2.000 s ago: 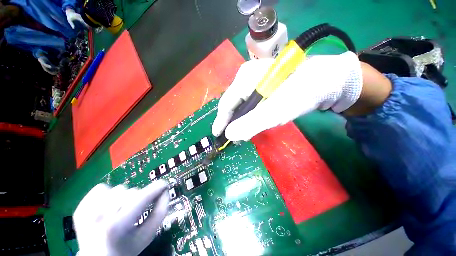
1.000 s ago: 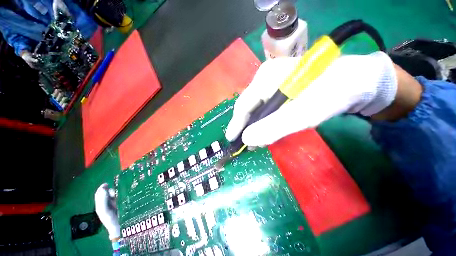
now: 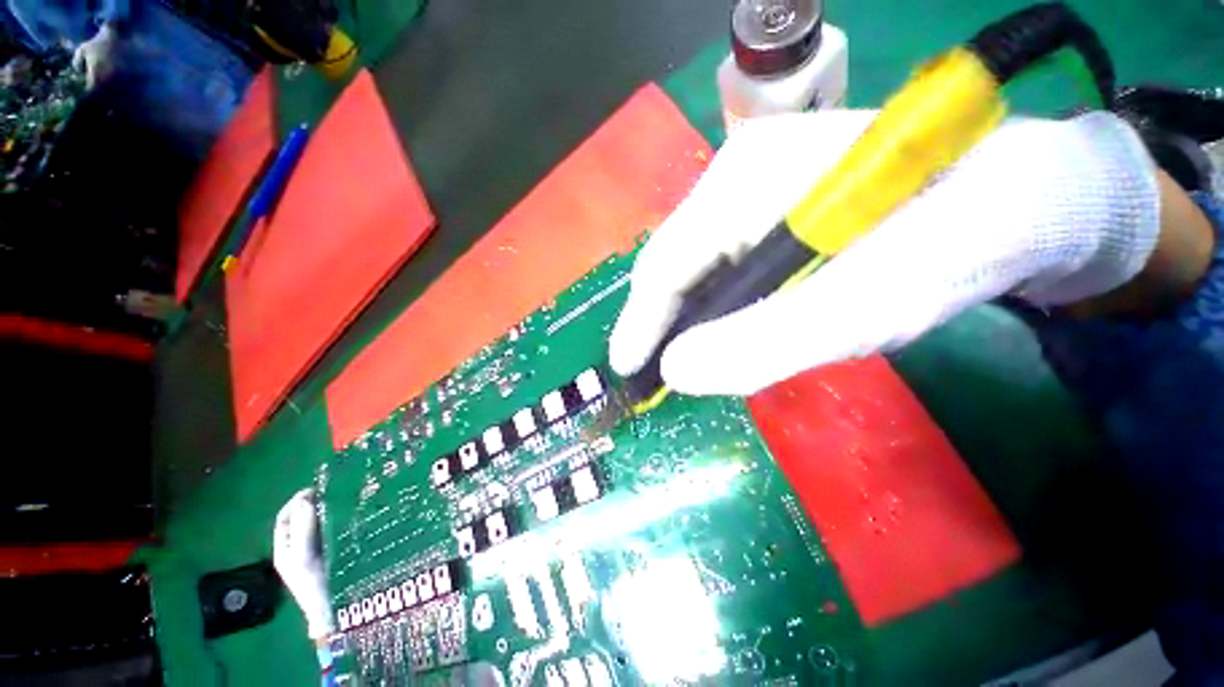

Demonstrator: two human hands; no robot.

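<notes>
A large green circuit board [image 3: 698,497] with strong glare lies on a red foam pad [image 3: 893,497]. My right hand [image 3: 873,255] in a white glove grips a yellow and black soldering iron [image 3: 899,148]. The iron's tip end is low over the board, just right of a row of black power transistors [image 3: 520,427]; exact contact is unclear. My left hand [image 3: 301,550], gloved, is small and partly seen at the board's left edge; its grip is unclear. A banded cuff shows below it.
A white bottle [image 3: 785,74] with a metal cap stands behind my right hand. Other red pads [image 3: 322,255] lie left, with a blue pen [image 3: 275,175]. A small black fan [image 3: 238,600] is left of the board. Another person's gloved hand [image 3: 94,57] shows upper left.
My left hand has moved from over the board to its left edge. My right hand and the iron have shifted right in the view. The other person's circuit board came into view and is now mostly cut off.
</notes>
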